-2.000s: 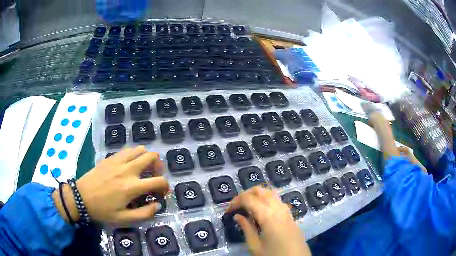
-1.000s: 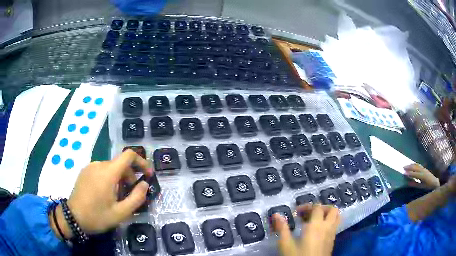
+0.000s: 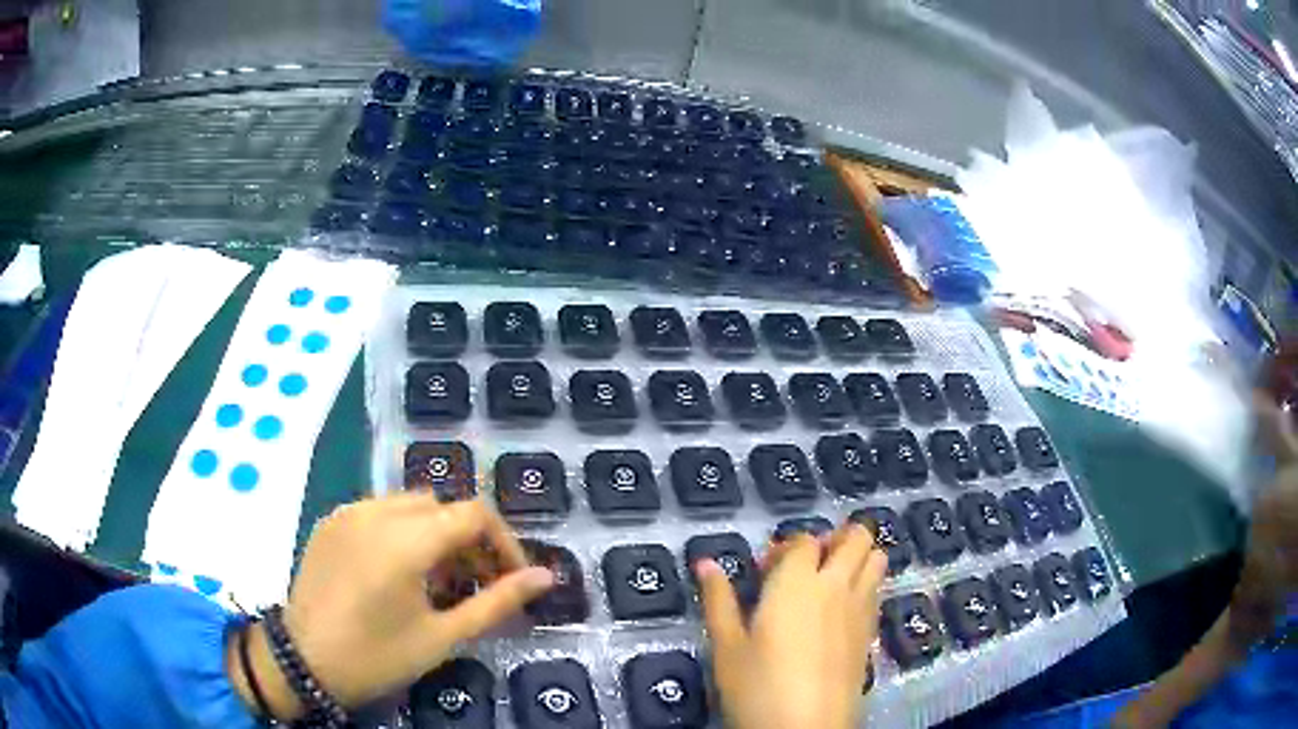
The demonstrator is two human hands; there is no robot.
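A clear blister tray (image 3: 996, 363) with rows of black housings (image 3: 646, 580) lies in front of me. My left hand (image 3: 406, 591) is over the tray's left part. Its thumb and index fingertips are at the left edge of a housing (image 3: 560, 581) in the fourth row; whether they grip it is unclear. My right hand (image 3: 797, 627) is over the lower middle, fingers apart, thumb at another housing (image 3: 723, 564) in that row. It partly hides nearby housings. A white sticker sheet with light-blue dots (image 3: 268, 378) lies left of the tray.
Blank white strips (image 3: 121, 378) lie at the left. A filled tray (image 3: 598, 178) is behind, with an empty clear tray (image 3: 157, 178) beside it. A blue bundle (image 3: 463, 29) is at the back. Whitish plastic (image 3: 1103, 214) and another dotted sheet (image 3: 1068, 373) are at the right. Another person's blurred arm (image 3: 1224, 648) shows lower right.
The view has shifted, moving the scene rightward and down. The fourth-row pocket bare a second ago now holds a housing at my left fingertips. My right hand has moved left over the tray.
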